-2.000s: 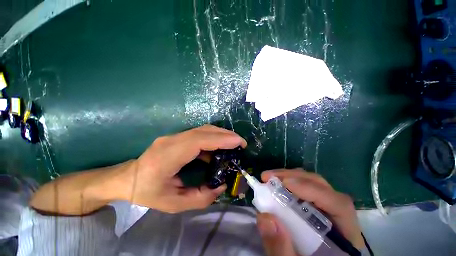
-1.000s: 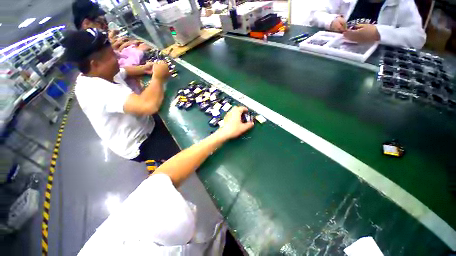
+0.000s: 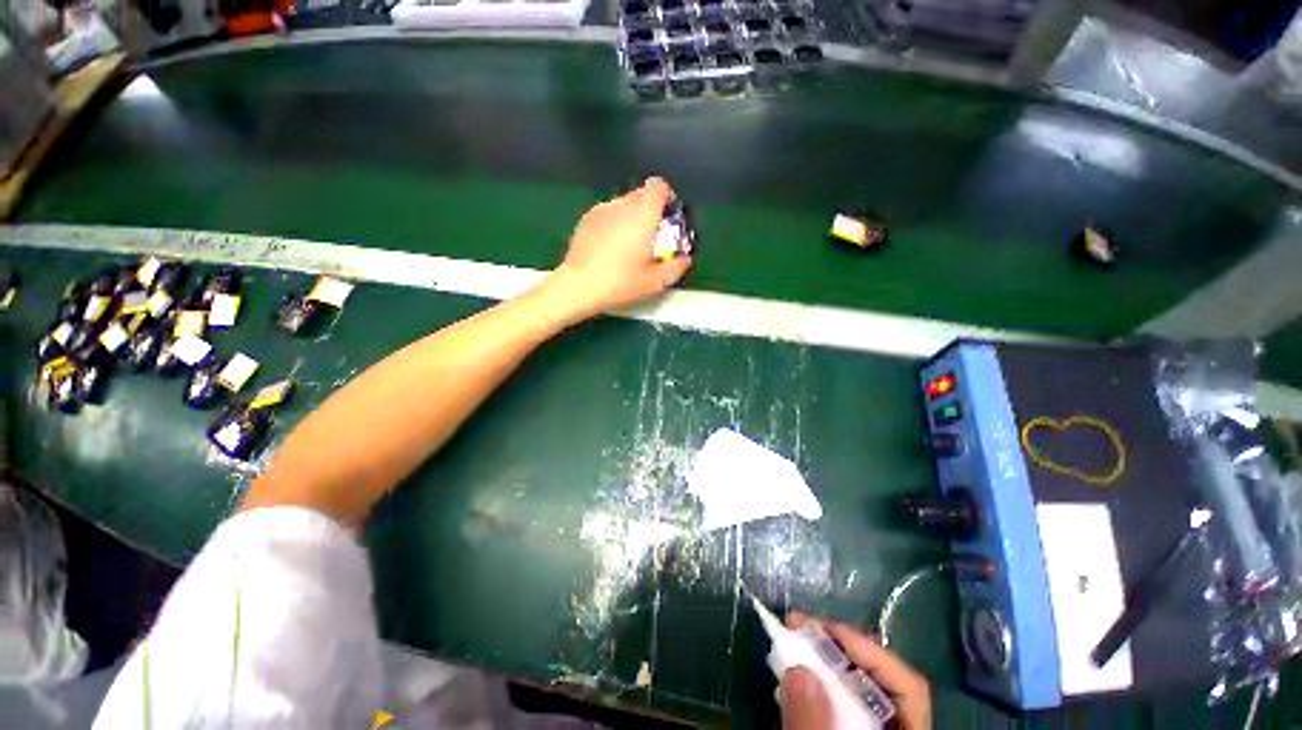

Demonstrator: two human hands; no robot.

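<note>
My left hand is stretched out past the pale stripe and holds a black electronic unit with a white battery face, at the far green strip. My fingers cover part of the unit. My right hand is at the bottom edge, partly cut off, and holds the white glue syringe. The syringe's pale tip points up and left, over the green bench. A white paper scrap lies on the bench between my hands.
Many black units with batteries are piled at left. Two units lie on the far strip at right. The blue-fronted glue dispenser stands at right, with a yellow rubber band and plastic bags. A gridded parts tray is at the back.
The view has swung back right. My left hand, at the pile's edge one second ago, is now beyond the pale stripe with a unit. My right hand and syringe are back in view.
</note>
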